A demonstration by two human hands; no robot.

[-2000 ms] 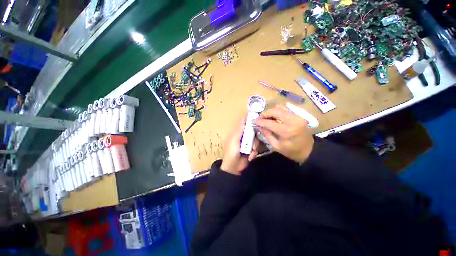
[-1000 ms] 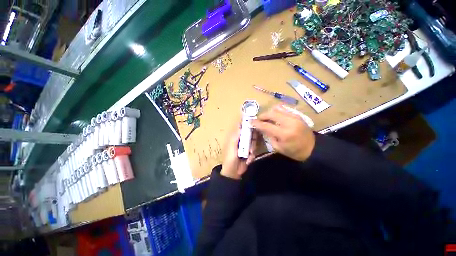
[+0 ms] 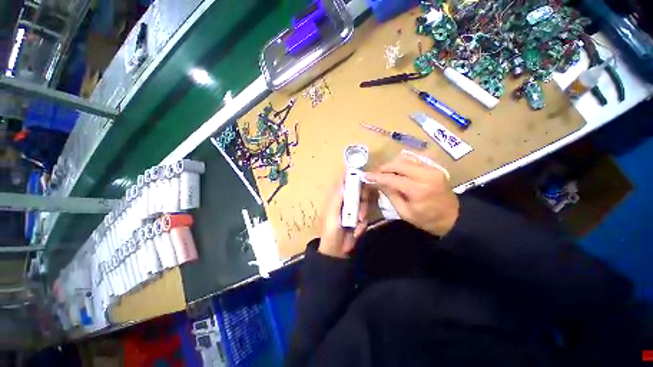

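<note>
My left hand (image 3: 336,228) holds a white handheld device body (image 3: 351,197) upright, with its round ring at the top, near the board's front edge. My right hand (image 3: 419,192) is beside it, with its fingertips at the handle just below the ring. A white cloth or tissue (image 3: 389,206) shows under my right hand and seems to be held by it, though the palm is hidden. A white elongated piece (image 3: 428,163) lies partly behind my right hand.
On the tan board lie a thin screwdriver (image 3: 394,135), a blue screwdriver (image 3: 442,109), a white tube (image 3: 442,136), tweezers (image 3: 392,79) and a white cylinder (image 3: 469,87). Circuit boards (image 3: 501,43) are heaped far right, small wired boards (image 3: 266,143) left. Ringed units (image 3: 147,247) stand in rows.
The view has shifted slightly. The device is held more upright than at first. My right fingertips stay close to the handle below the ring, and more white cloth shows under that hand.
</note>
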